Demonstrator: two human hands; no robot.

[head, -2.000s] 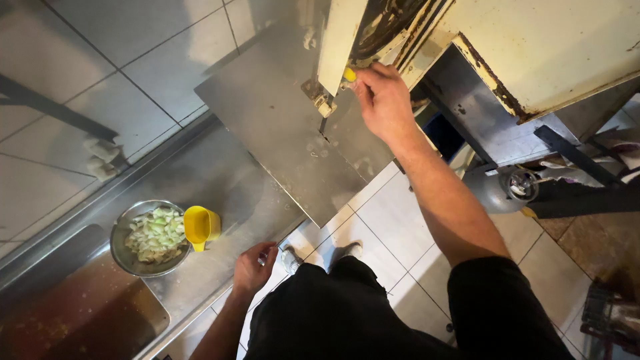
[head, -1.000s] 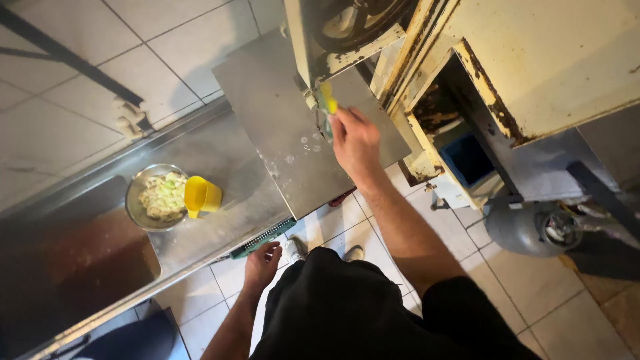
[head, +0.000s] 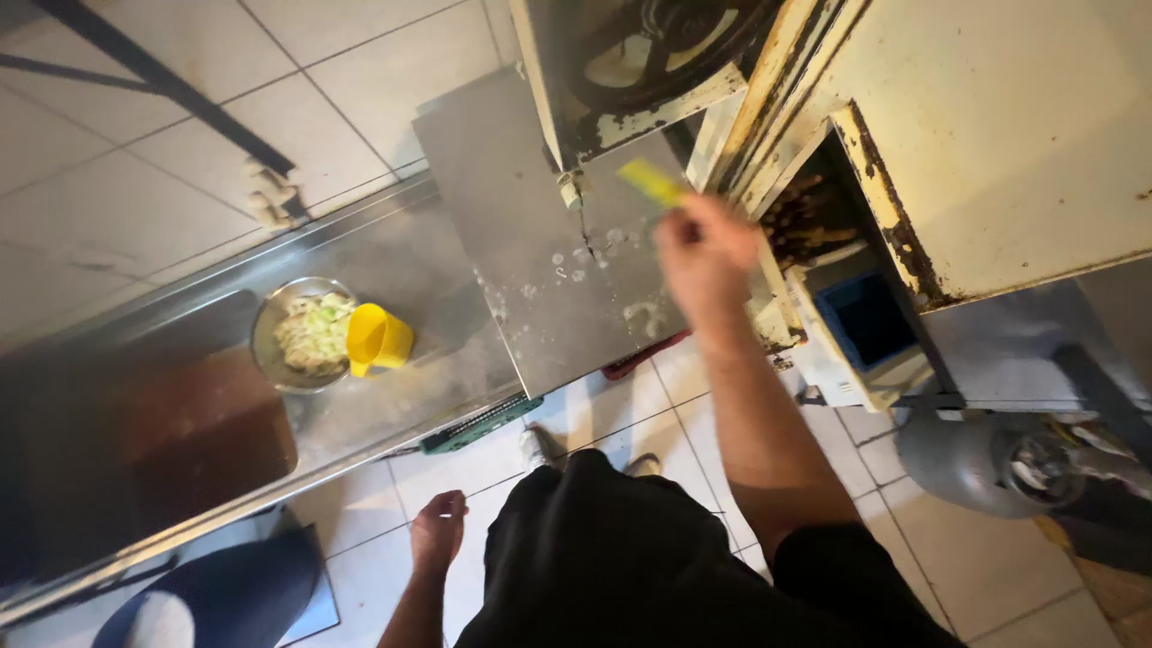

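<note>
My right hand (head: pixel 711 256) grips a yellow object (head: pixel 652 183), blurred and partly hidden by the fingers; its kind I cannot tell. It is above a grey metal tabletop (head: pixel 531 234) spotted with white marks, beside the rusty cream cabinet of a machine with a spoked wheel (head: pixel 684 40). My left hand (head: pixel 438 529) hangs low over the floor near the counter's edge, fingers curled, with nothing visible in it. On the steel counter (head: pixel 441 306) are a metal bowl (head: pixel 263 346) of chopped pale-green vegetables (head: pixel 313 333) and, touching its right side, a yellow plastic jug (head: pixel 382 337).
A sink basin (head: pixel 216 423) with reddish contents lies at the left. A green crate (head: pixel 477 423) is under the counter's edge. The cream machine door (head: pixel 1008 153) stands at the right, above a white container (head: pixel 837 333) and a grey gas cylinder (head: pixel 963 459). A blue rounded object (head: pixel 225 585) is at lower left.
My right hand has moved away from the machine's open door edge, with the yellow object still in it. The left hand remains low by the counter. The view has shifted.
</note>
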